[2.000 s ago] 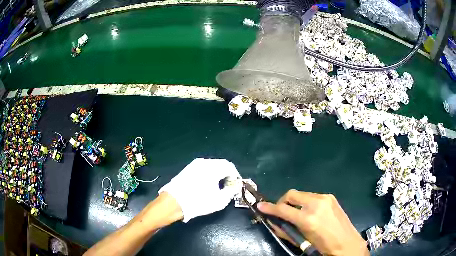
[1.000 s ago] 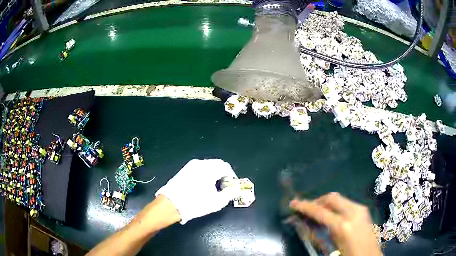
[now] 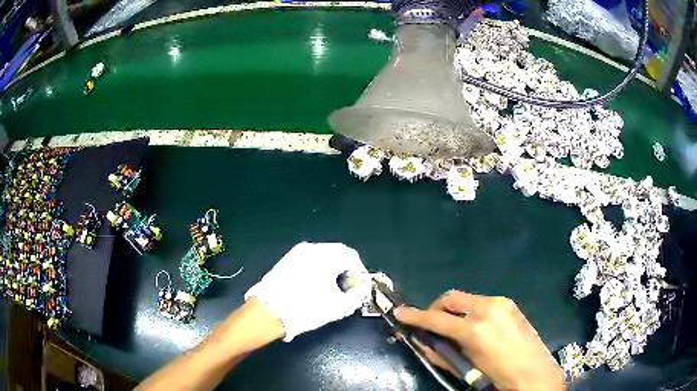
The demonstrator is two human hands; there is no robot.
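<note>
My left hand (image 3: 312, 292), in a white glove, holds a white plastic housing (image 3: 372, 309) at its fingertips over the dark green bench. The fingers and the tool hide most of the housing and anything else in the glove. My bare right hand (image 3: 489, 336) grips a soldering iron (image 3: 439, 353) with a dark handle. The iron's metal end points up-left and meets the housing at the left fingertips. A thin pale tube runs along the iron. I cannot tell exactly where the tip touches.
Circuit boards (image 3: 192, 271) lie left of my left hand. More boards (image 3: 34, 229) fill a black sheet (image 3: 90, 284) at far left. A fume hood (image 3: 416, 99) hangs above. White housings (image 3: 619, 282) are heaped at right and onto the green belt (image 3: 244, 72).
My right hand swung away to the right with the iron, then came back to the housing. My left hand stayed almost in place. A small unit on the belt drifted left.
</note>
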